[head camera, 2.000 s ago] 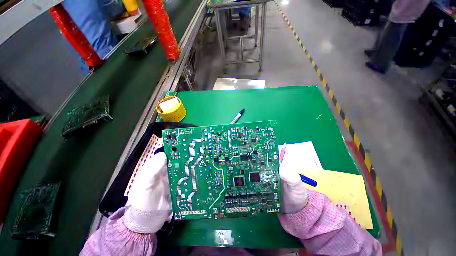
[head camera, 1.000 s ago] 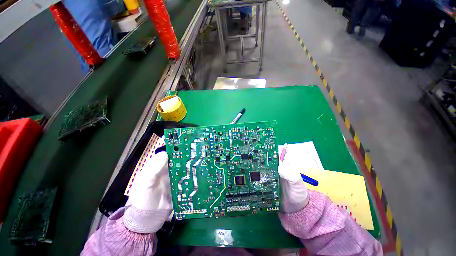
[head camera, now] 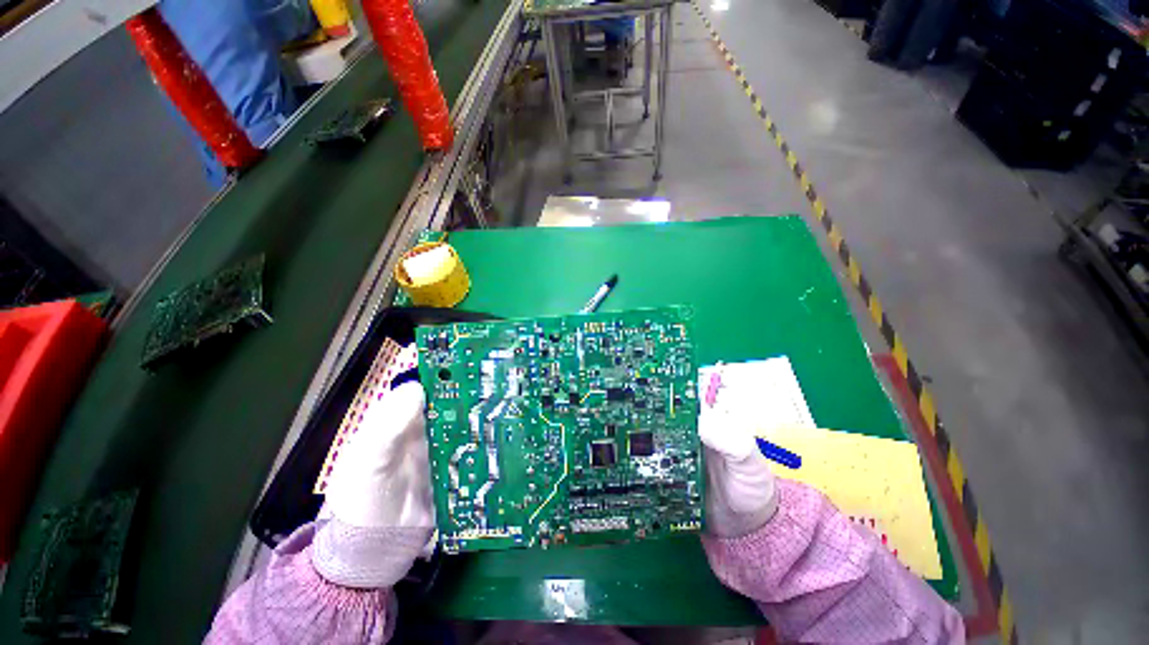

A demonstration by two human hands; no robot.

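Note:
A green circuit board (head camera: 561,428) is held up over the mat, its solder side with pale traces and two small black chips facing me. My left hand (head camera: 378,485), in a white glove, grips its left edge. My right hand (head camera: 735,473), in a white glove, grips its right edge. A blue pen cap (head camera: 777,452) sticks out beside my right hand; the rest of that pen is hidden. My fingers behind the board are hidden.
Green mat (head camera: 706,258) holds a yellow round container (head camera: 432,275), dark pen (head camera: 601,294), white sheet (head camera: 764,388) and yellow paper (head camera: 869,485). Black tray (head camera: 296,491) with red-dotted sheet (head camera: 358,416) lies left. Conveyor belt (head camera: 189,428) carries boards (head camera: 208,311); red tray (head camera: 38,378) stands beyond.
The boards on the conveyor have shifted slightly toward the near left. A person at the upper right has moved farther away. My hands and the held board have barely moved.

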